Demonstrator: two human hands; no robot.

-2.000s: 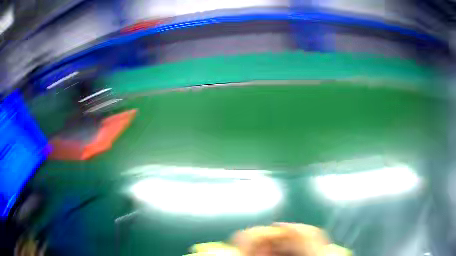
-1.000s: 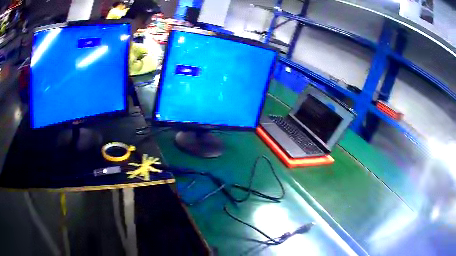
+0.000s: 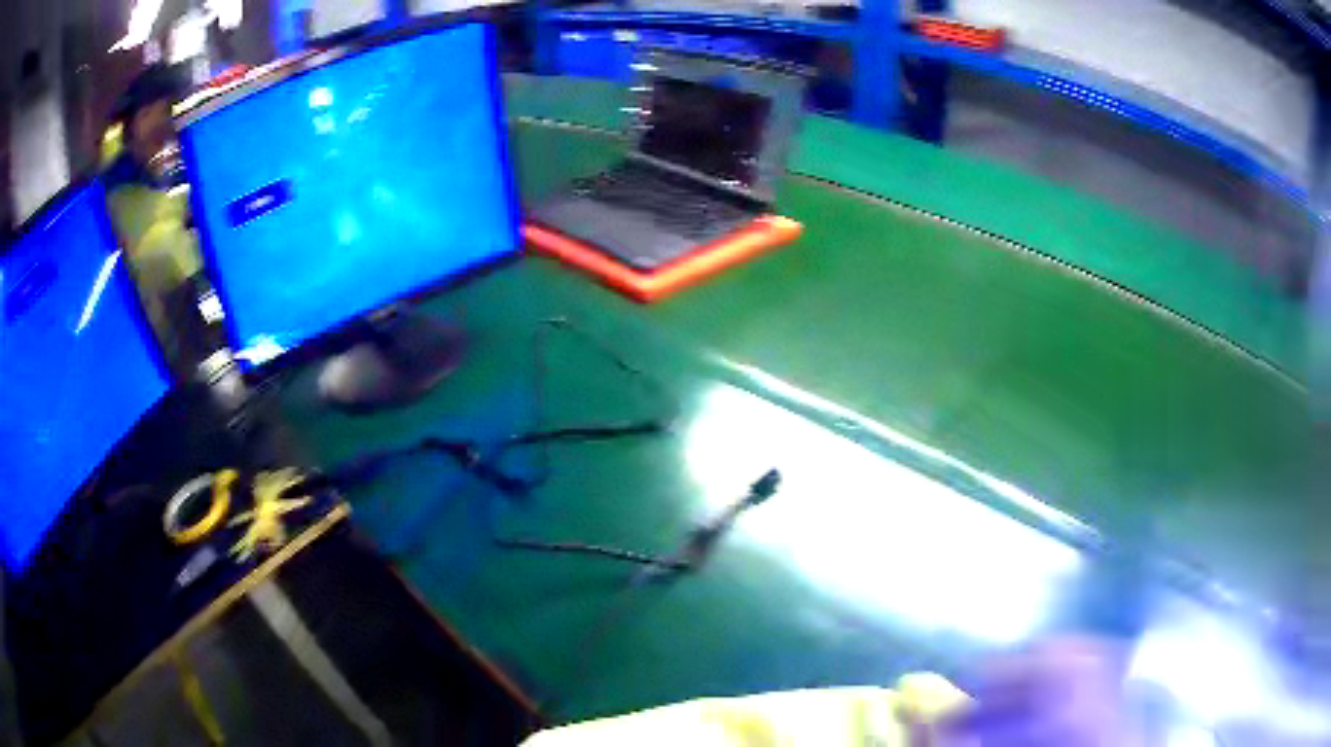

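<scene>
A pale yellow sleeve [image 3: 730,721] enters at the bottom edge. At its right end is a purplish, blurred shape, probably my left hand [image 3: 1044,695]; its fingers and anything in them cannot be made out. My right hand is not seen. A thin black cable [image 3: 591,432] lies looped on the green bench, and a lead with a dark plug [image 3: 764,486] lies in front of it. An open grey laptop [image 3: 642,204] with a dark screen sits on a red-orange pad [image 3: 664,277] farther back. No hand touches these.
Two blue-screened monitors stand at left, one [image 3: 365,190] on a round base and one [image 3: 73,365] cut off by the edge. A black side table [image 3: 102,642] holds a yellow tape roll [image 3: 200,506] and yellow strips [image 3: 269,512]. A person in yellow [image 3: 158,241] is behind. Blue racking runs along the back.
The view has swung right, so monitors, laptop and cables sit farther left in the picture. The yellow sleeve and purplish blurred shape have come in at the bottom.
</scene>
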